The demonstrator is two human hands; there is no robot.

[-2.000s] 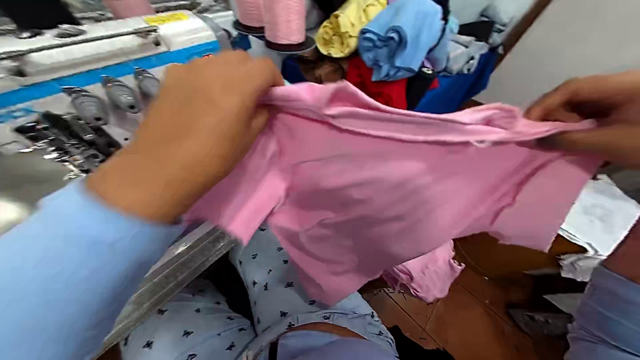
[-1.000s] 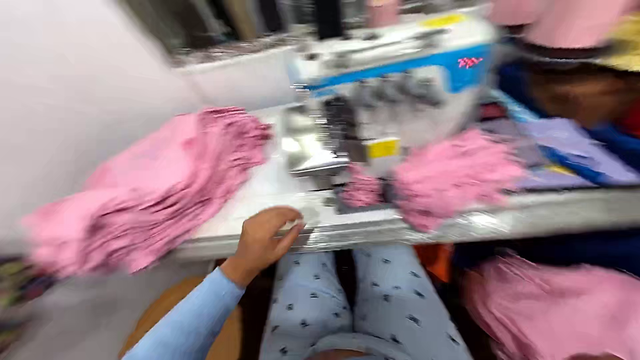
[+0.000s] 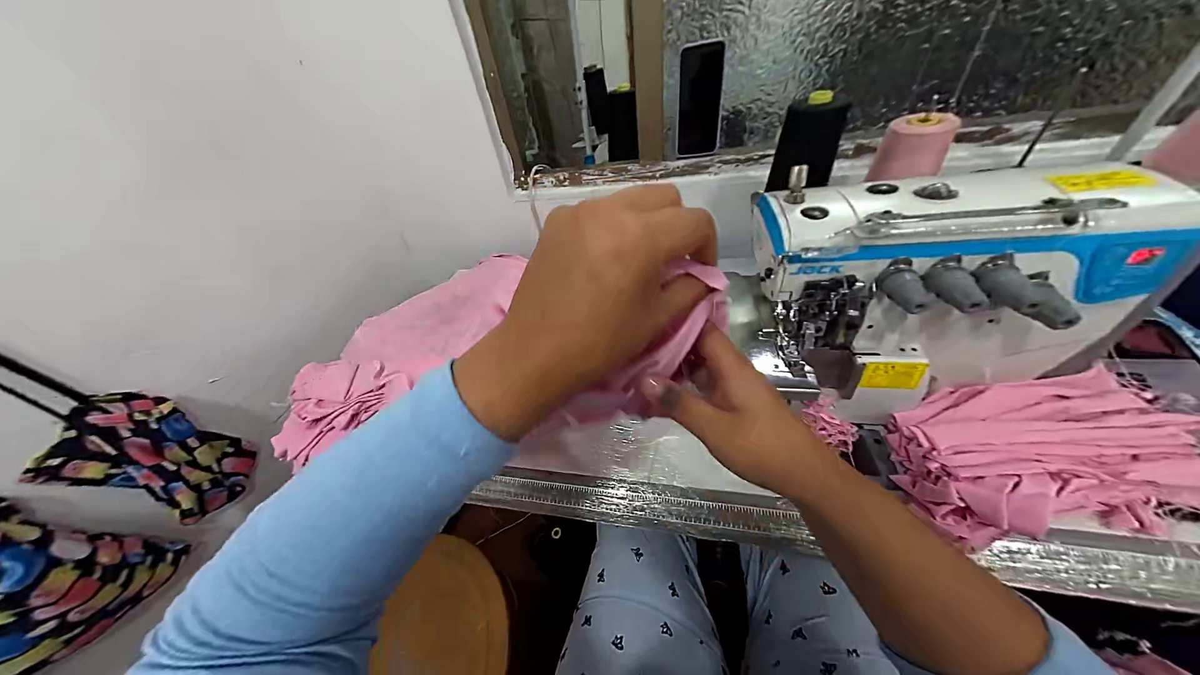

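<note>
Both my hands hold a folded piece of pink fabric [image 3: 667,349] above the sewing table. My left hand [image 3: 614,272] grips its upper edge from above, knuckles up. My right hand [image 3: 736,403] pinches the fabric from the lower right with thumb and fingers. Just right of the hands stands a white and blue Jack overlock sewing machine [image 3: 975,253], its needle area beside the fabric. Behind the left forearm lies a pile of pink fabric pieces [image 3: 422,323]. A bunch of pink fabric strips [image 3: 1050,441] lies in front of the machine at the right.
The table edge [image 3: 647,506] bears a measuring tape under clear film. A black thread cone [image 3: 808,141] and a pink thread cone [image 3: 914,147] stand behind the machine. A phone [image 3: 701,97] leans at the window. Below are a round wooden stool [image 3: 445,609] and patterned cloth [image 3: 145,450] at left.
The view has swung left from the earliest frame. One second ago the visible hand was at the table edge with no fabric seen in it; now both hands grip pink fabric beside the machine.
</note>
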